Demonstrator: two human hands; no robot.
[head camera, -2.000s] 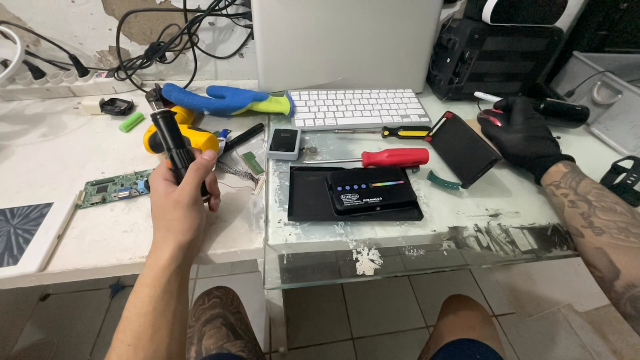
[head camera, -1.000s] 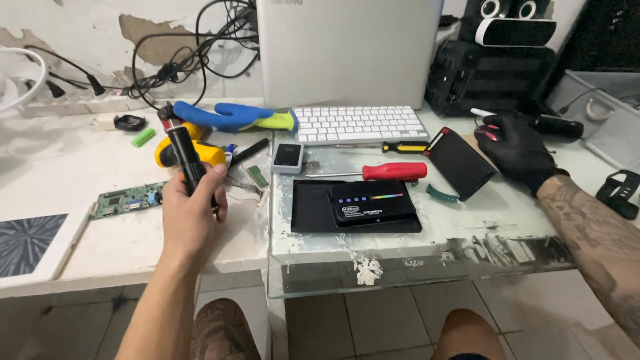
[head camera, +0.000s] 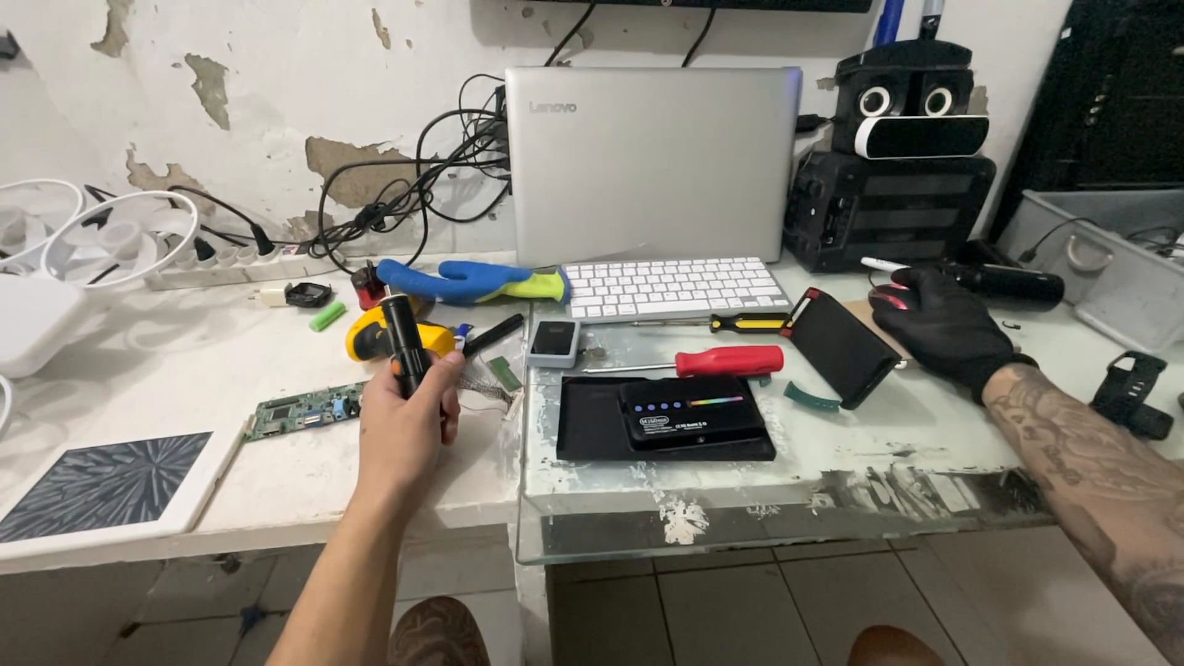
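My bare left hand (head camera: 412, 412) grips a black cylindrical tool (head camera: 404, 342), held upright with its thin metal tip up; its exact kind is unclear. Behind it lies a yellow and black tool (head camera: 425, 335), partly hidden. My right hand (head camera: 943, 328), in a black glove, rests palm down near a white pen-like stick (head camera: 883, 265) and a black cylinder (head camera: 1008, 287); whether its fingers hold anything is unclear. Left of it leans a black rectangular case (head camera: 846, 356). Between the hands lie a red-handled screwdriver (head camera: 729, 361), a yellow and black screwdriver (head camera: 751, 323) and a black device (head camera: 684, 416) on a black tray (head camera: 592, 444).
A silver laptop (head camera: 652, 166) stands behind a white keyboard (head camera: 675, 288) and a blue glove (head camera: 472, 280). A green circuit board (head camera: 301, 413) and white framed panel (head camera: 111, 481) lie left. A gray bin (head camera: 1101, 277), a black watch (head camera: 1133, 393) and the glass edge (head camera: 786, 532) are right.
The view has tilted up, showing more of the wall and laptop. My left hand keeps its hold on the black tool, and my right hand stays beside the leaning case.
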